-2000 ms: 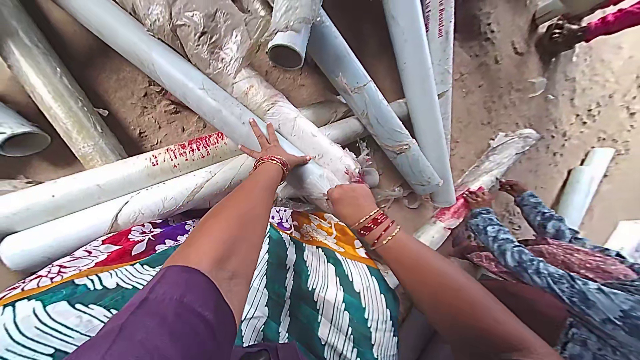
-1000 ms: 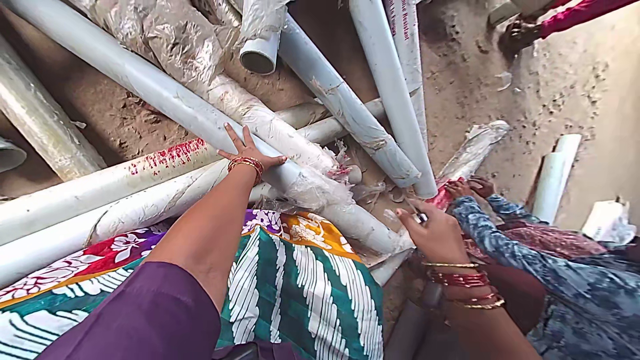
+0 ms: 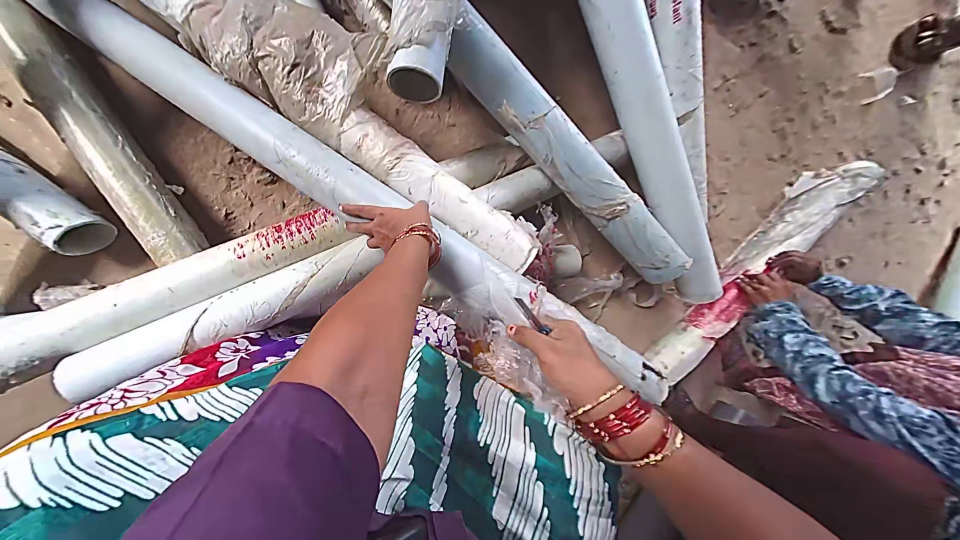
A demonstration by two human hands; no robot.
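A long pale plastic pipe [image 3: 300,142] runs slantwise from the upper left down to the lower right across my lap. My left hand [image 3: 390,227] lies over this pipe near its middle, fingers pointing left. In my right hand [image 3: 564,356] is a small cutting tool [image 3: 531,316] with a thin metal blade, its handle mostly hidden by my fingers. The blade is beside the pipe's lower end, where clear plastic film [image 3: 510,360] hangs loose and crumpled.
More pipes lie about: a red-printed one [image 3: 172,274] at left, a film-wrapped one [image 3: 442,191] beyond mine, and a leaning one [image 3: 652,142] at upper right. A co-worker's hands [image 3: 772,281] touch a wrapped pipe [image 3: 802,217] at right, over bare soil.
My right hand has left its place close to the pipe near my left hand and moved toward the pipe's lower end. The tool's blade now shows. Loose film now hangs at the pipe's lower part.
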